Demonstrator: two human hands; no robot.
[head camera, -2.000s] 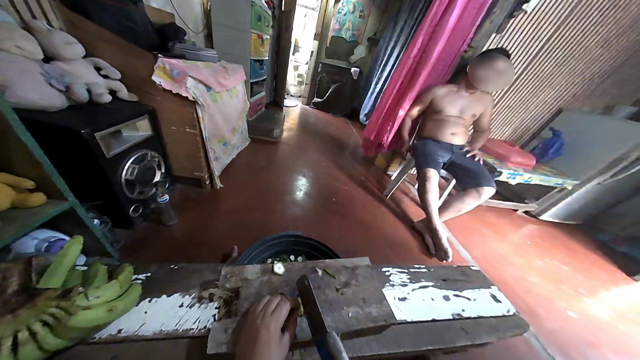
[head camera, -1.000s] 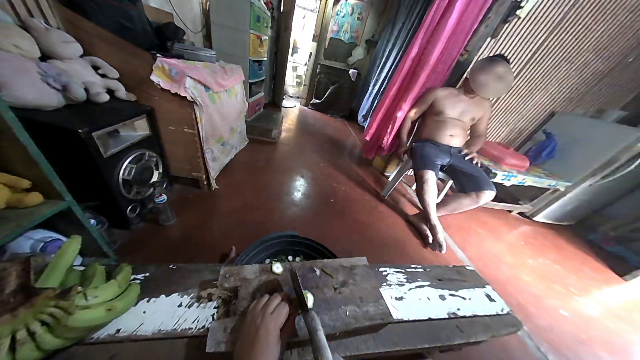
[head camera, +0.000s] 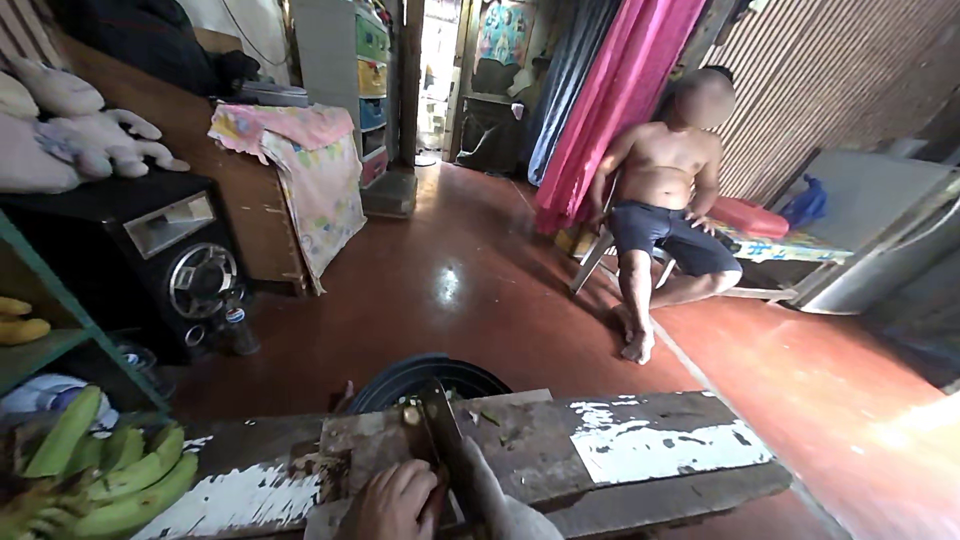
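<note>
At the bottom centre my left hand (head camera: 394, 501) rests on a worn wooden board (head camera: 525, 450), its fingers curled around a piece that I cannot make out. Close on its right, my right hand (head camera: 499, 499) is closed on the handle of a large knife (head camera: 441, 424), whose dark blade points away from me over the board. A pale cut slice (head camera: 412, 415) lies left of the blade near the far edge. Just beyond the board stands a black round basin (head camera: 390, 379) with pale and green bits inside. Green bananas (head camera: 135, 480) lie in a bunch at the lower left.
A person (head camera: 667, 180) sits on a chair ahead to the right, feet on the red floor (head camera: 450, 315). A black speaker (head camera: 135, 255) and a plastic bottle (head camera: 240, 330) stand at left, beside a green shelf (head camera: 75, 300). White paint patches mark the bench (head camera: 667, 450).
The knife blade has moved left and away from me, from beside a pale slice to just right of one near the board's far edge. More of my right hand shows now.
</note>
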